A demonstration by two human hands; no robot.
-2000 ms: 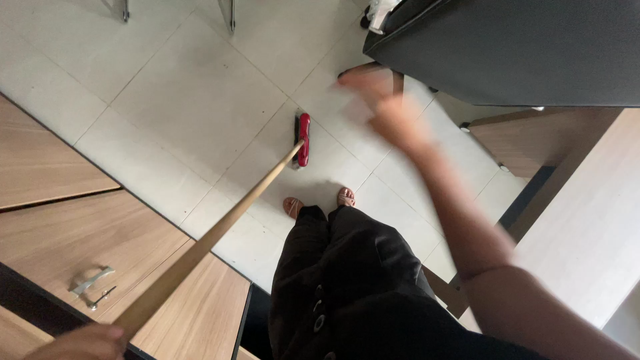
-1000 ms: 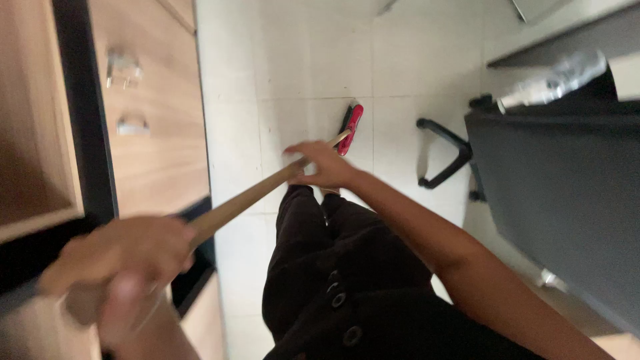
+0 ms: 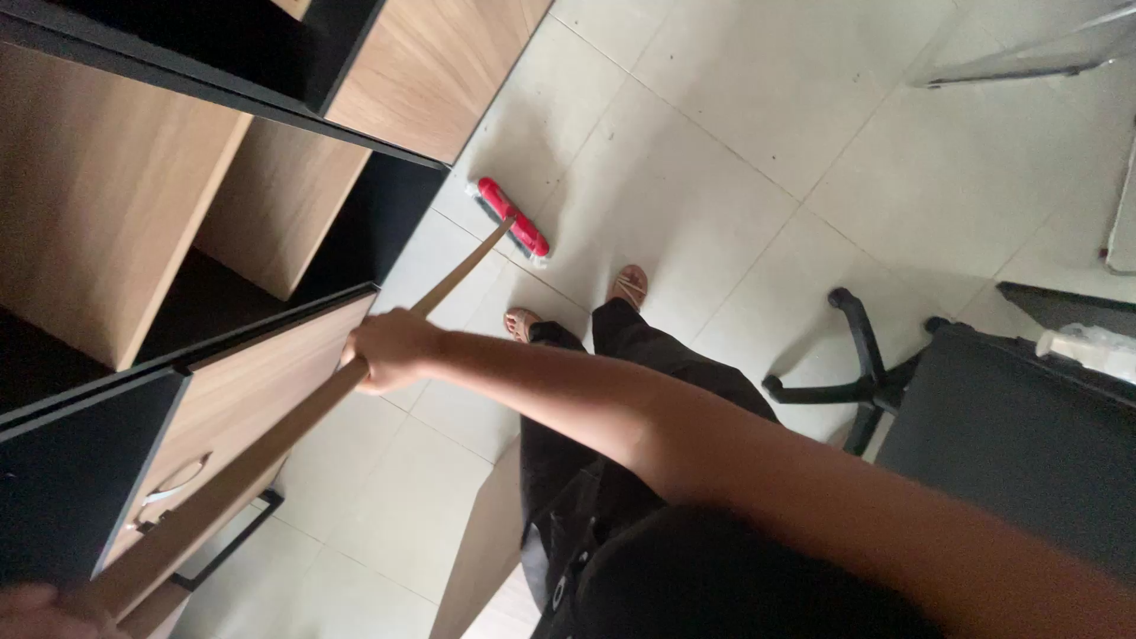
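A broom with a red head (image 3: 515, 217) and dark bristles rests on the tiled floor, a little ahead of my sandalled feet. Its long wooden handle (image 3: 257, 448) slants down to the lower left corner. My right hand (image 3: 395, 351) is wrapped around the handle partway along, with the forearm crossing over my dark trousers. At the bottom left edge, my left hand (image 3: 58, 612) grips the upper end of the handle; only part of that hand is in view.
Wood-and-black cabinets with open shelves (image 3: 293, 213) and a handled door (image 3: 248, 390) line the left. On the right are a swivel chair's black base (image 3: 865, 382) and a dark panel (image 3: 1012, 435) beside it. Thin metal legs (image 3: 1021, 78) stand at the upper right.
My right hand, off the handle two seconds ago, now holds it. The broom head has moved from near my feet toward the cabinets. The view has turned strongly.
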